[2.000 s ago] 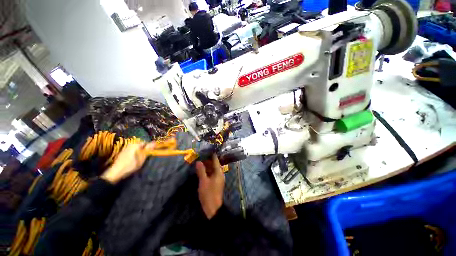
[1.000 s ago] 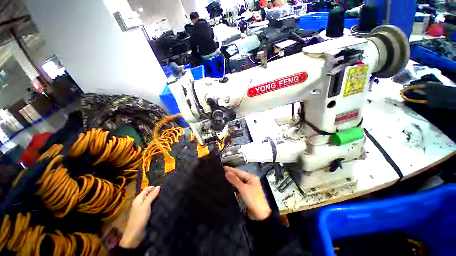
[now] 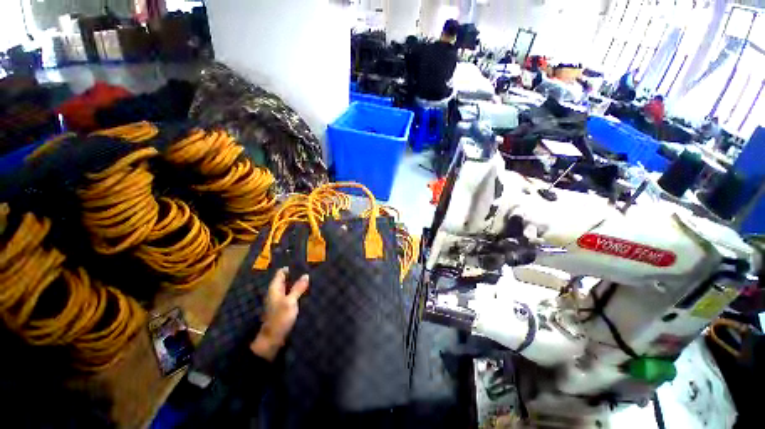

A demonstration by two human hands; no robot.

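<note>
A dark checked bag panel lies left of the sewing machine, with yellow-orange handles standing up along its far edge. More orange loops show behind it. My left hand rests on the panel's left part, below the handle tabs, with thumb and fingers apart and nothing visibly gripped. My right hand is not in view. The white sewing machine is at the right; its needle area is beside the panel's right edge, and no work shows under it.
Stacked panels with orange loops fill the left. A phone lies on the brown surface. A camouflage-like fabric pile and a blue bin stand behind. A person sits farther back.
The view has swung left. The dark work has left the needle area and lies flat on the left. My left hand is on top of it; my right hand has gone out of view.
</note>
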